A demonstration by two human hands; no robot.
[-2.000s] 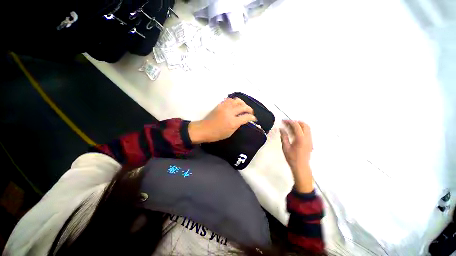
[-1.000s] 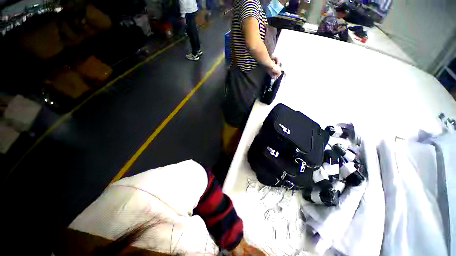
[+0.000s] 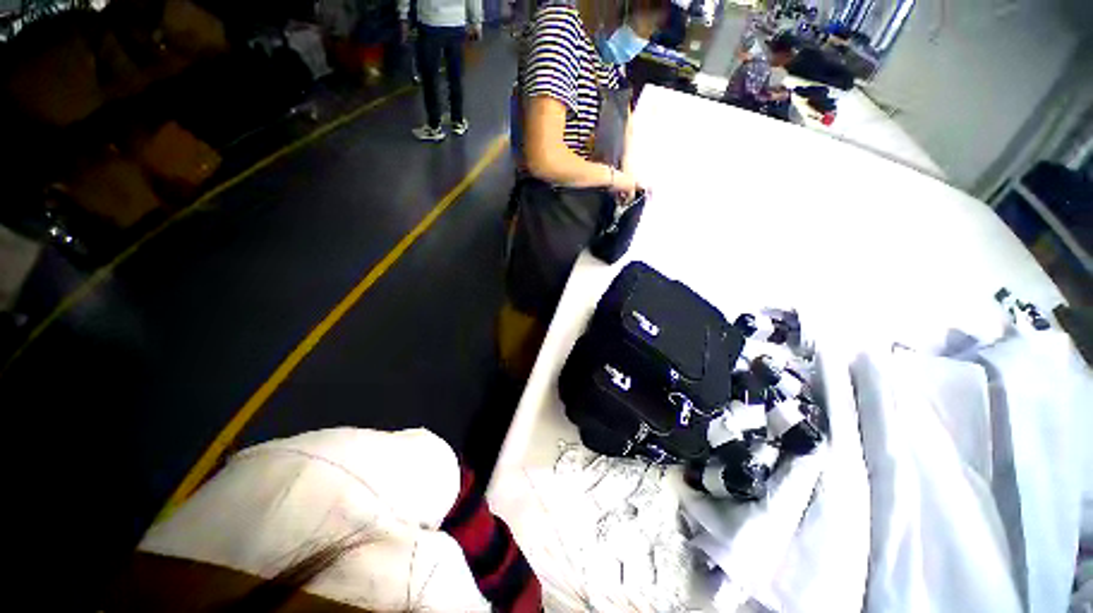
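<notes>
A stack of black bags point(image 3: 665, 323) with small white logos and shiny metal pullers lies on the white table point(image 3: 767, 216). Black bundles with white bands point(image 3: 767, 407) lie against its right side. White printed sachets point(image 3: 623, 515) lie in a pile in front of the stack. My left arm shows only as a red-and-black striped sleeve at the bottom edge; my left hand is cut off below the picture. My right hand is out of view.
A person in a striped top point(image 3: 563, 120) stands at the table's far left edge, hands on a black bag point(image 3: 619, 228). Crumpled whitish sheets point(image 3: 935, 467) lie at the right. Another person point(image 3: 441, 60) stands on the dark floor point(image 3: 348, 228); one more point(image 3: 761, 74) is at the back.
The view has swung from the small black bag under my hands to the stack and the room. My left hand, partly visible a second ago, has left the picture. The stack sits slightly further left.
</notes>
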